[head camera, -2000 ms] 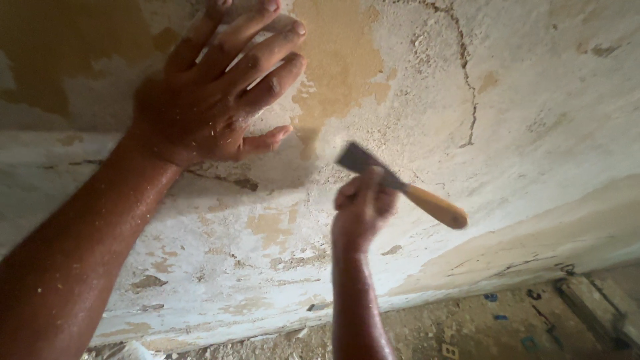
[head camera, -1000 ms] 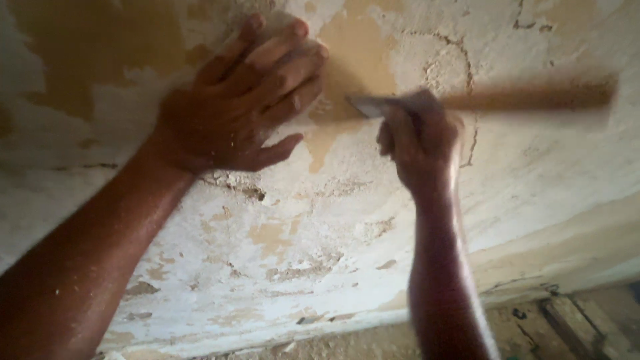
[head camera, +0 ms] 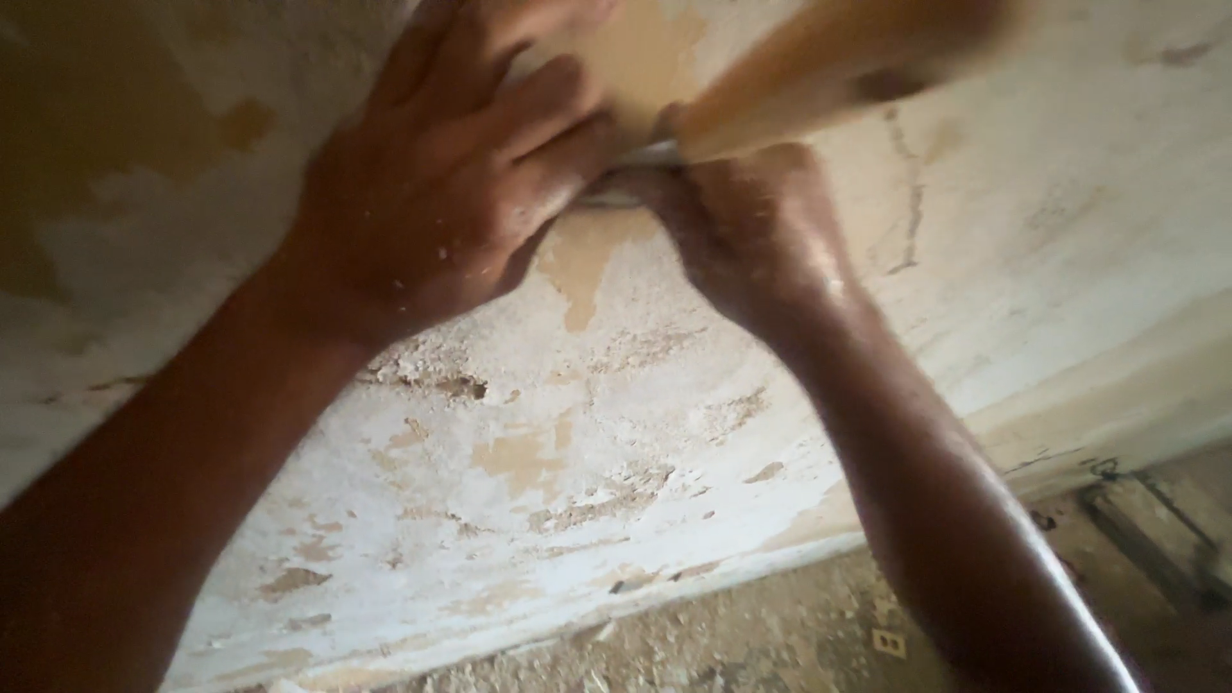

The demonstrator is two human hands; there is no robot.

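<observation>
A scraper (head camera: 828, 72) with a wooden handle, blurred by motion, points up and to the right from my right hand (head camera: 760, 217), which grips it near the metal blade. Its blade end meets the fingers of my left hand (head camera: 452, 183); whether those fingers hold the blade or only touch it is hidden. Around both hands is a wall (head camera: 635, 414) with flaking white paint, tan patches and cracks. One tan patch lies just below the blade, and a rough broken spot shows beneath my left wrist.
Along the bottom runs the floor (head camera: 751, 626), strewn with debris. A small pale plate with two openings (head camera: 889, 642) lies there. Boards or similar long pieces (head camera: 1155, 539) rest at the lower right.
My right hand has moved up and toward my left hand with the scraper; the two now meet. The scraper's handle has swung from pointing down-right to up-right.
</observation>
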